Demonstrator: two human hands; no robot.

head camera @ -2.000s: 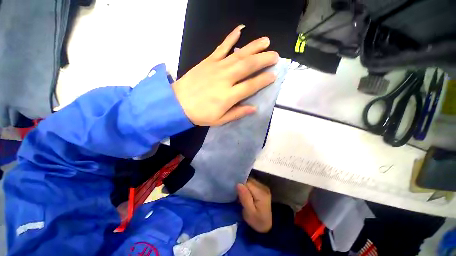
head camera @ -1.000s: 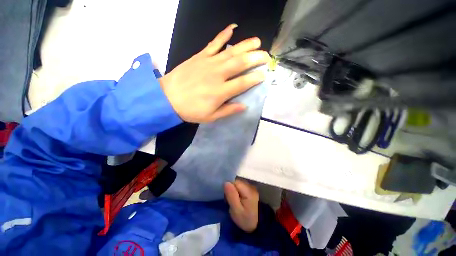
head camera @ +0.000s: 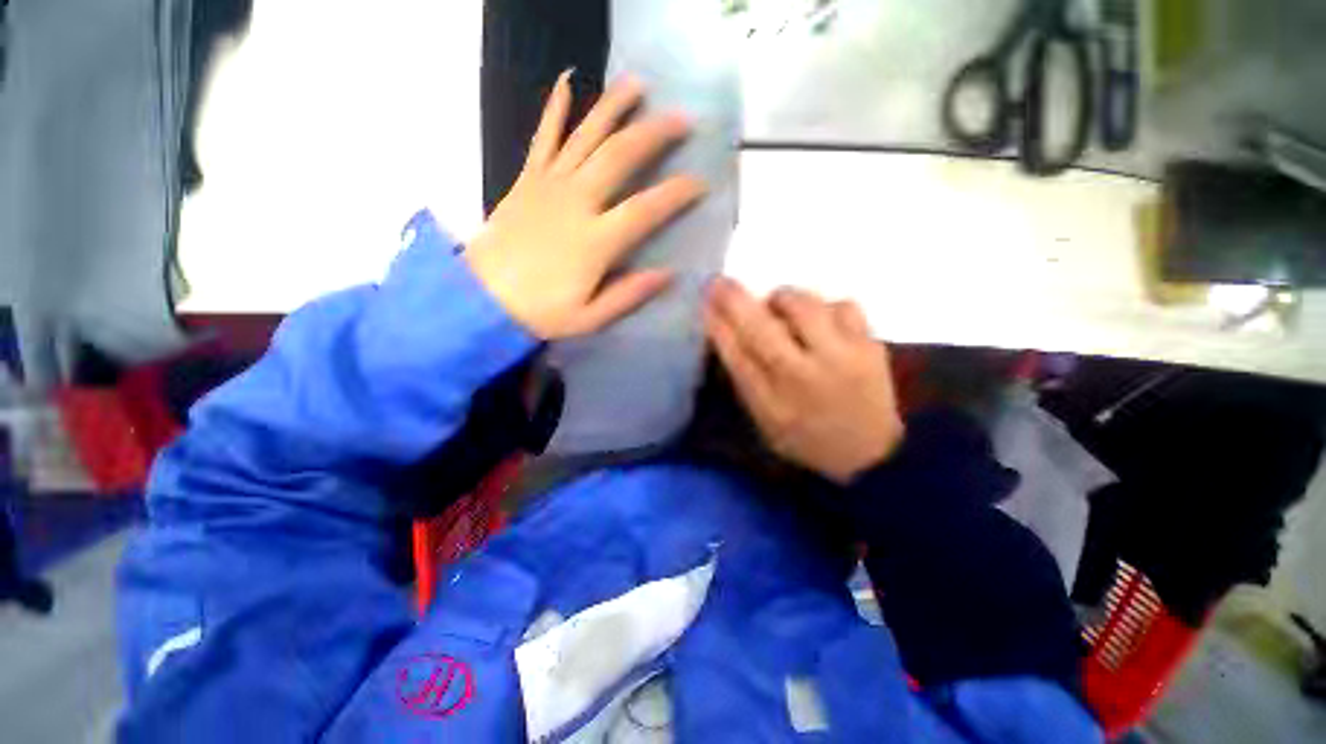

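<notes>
A pale grey cut panel lies over a black fabric panel and hangs over the table's front edge towards my lap. My left hand lies flat on the grey panel with its fingers spread. My right hand is at the panel's right edge by the table's front edge, with its fingertips on or against the fabric; whether they pinch it is hard to tell. The needle and presser foot are not in view.
Black-handled scissors lie on the table at the right. A dark block sits at the right edge. Grey pieces hang at the left. A red basket holds cloth below right; more red slats show by my lap.
The view has shifted, and the machine head has left it. My right hand has moved up along the panel's right edge to the table edge. My left hand's fingers are spread wider.
</notes>
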